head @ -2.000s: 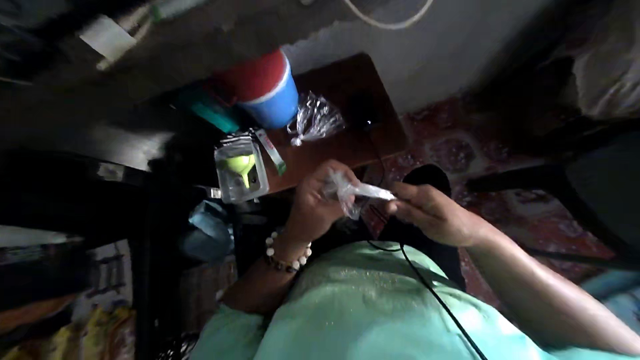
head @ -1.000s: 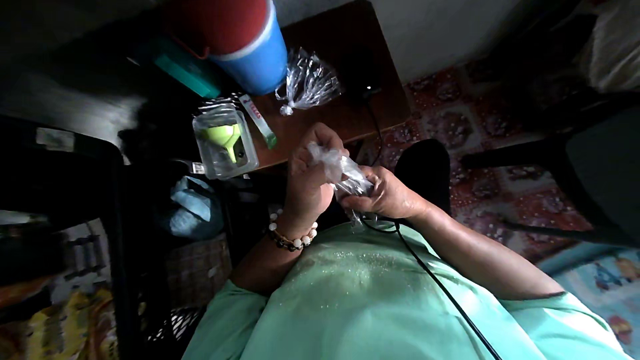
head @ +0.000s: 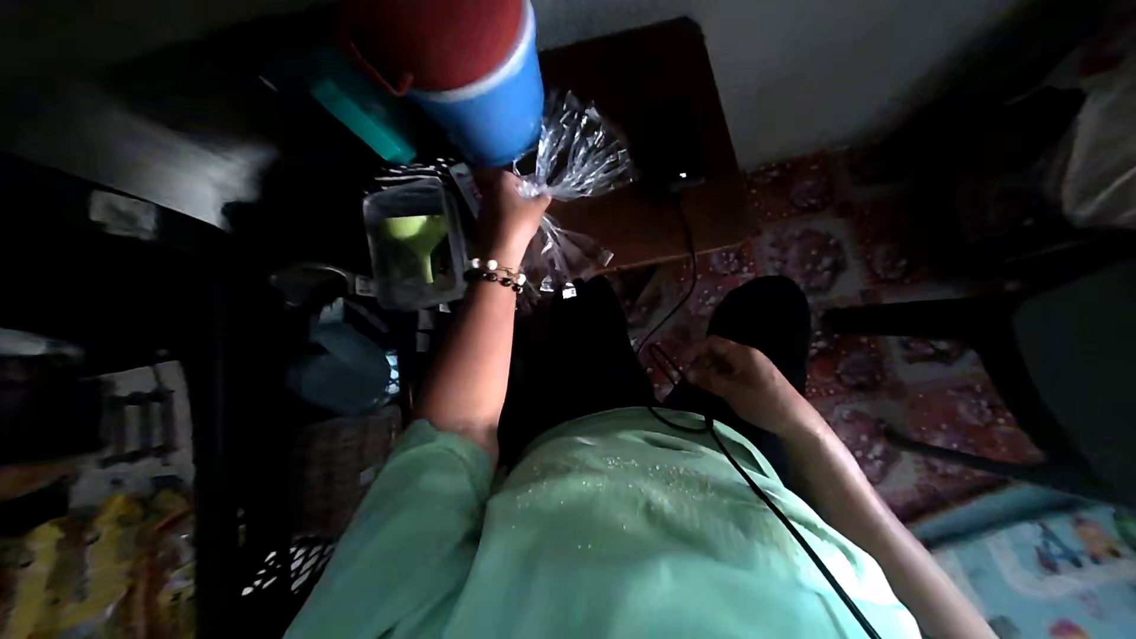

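Observation:
My left hand (head: 515, 206), with beaded bracelets on its wrist, is closed on a bunch of clear plastic bags (head: 581, 155) at the brown table, just below the blue bucket (head: 497, 111). The bags fan out up and to the right, and more clear plastic hangs below the hand. Over my lap, at the right, my right hand (head: 729, 368) is near a thin black cord; its fingers are dark and blurred, and whether it holds anything is unclear. Left of my left wrist, a clear plastic container (head: 377, 257) holds a yellow-green funnel (head: 415, 232).
A red container (head: 444, 40) overlaps the blue bucket, with a teal box (head: 364, 120) beside it. A small dark device with a light lies on the brown table (head: 710, 209). A black cord (head: 781, 515) runs down over my shirt. Dark chair legs (head: 923, 318) stand at the right.
My hands were together on crumpled clear plastic; now they are apart. My left hand has reached up to the plastic bags on the table, and my right hand has moved right, over my lap.

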